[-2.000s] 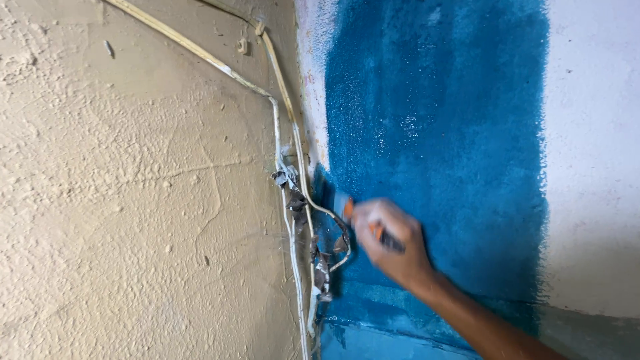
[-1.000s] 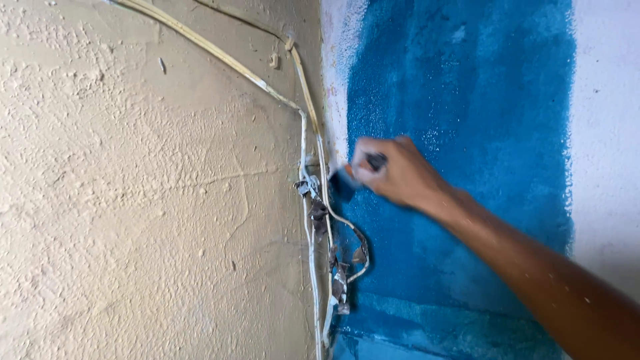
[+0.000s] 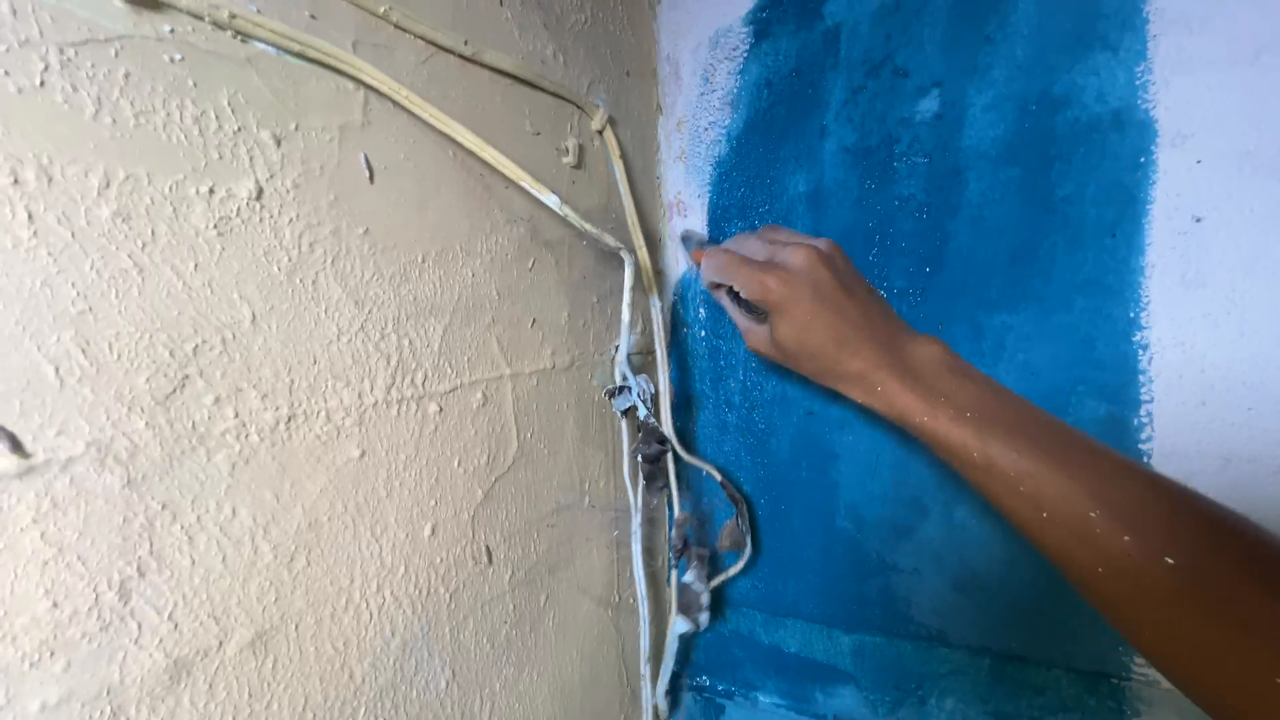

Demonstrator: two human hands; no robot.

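Note:
My right hand (image 3: 800, 300) reaches in from the lower right, its fingers closed around a small paintbrush (image 3: 696, 250). Only an orange part, a dark piece of handle and the blurred head show; my fingers hide the rest. The brush head is at the border between the blue paint (image 3: 960, 250) and the pale strip of wall (image 3: 685, 130) beside the corner. Just left of the brush, painted electrical cables (image 3: 640, 230) run down the corner. My left hand is outside the view.
A rough beige wall (image 3: 300, 400) fills the left side. Cables joined with peeling tape (image 3: 652, 450) hang down the corner, and one loop (image 3: 742, 530) bulges over the blue wall. Unpainted pale wall (image 3: 1215, 250) lies at the right.
My right hand with the brush has moved up along the corner, from beside the taped cables to above them. The view has shifted somewhat.

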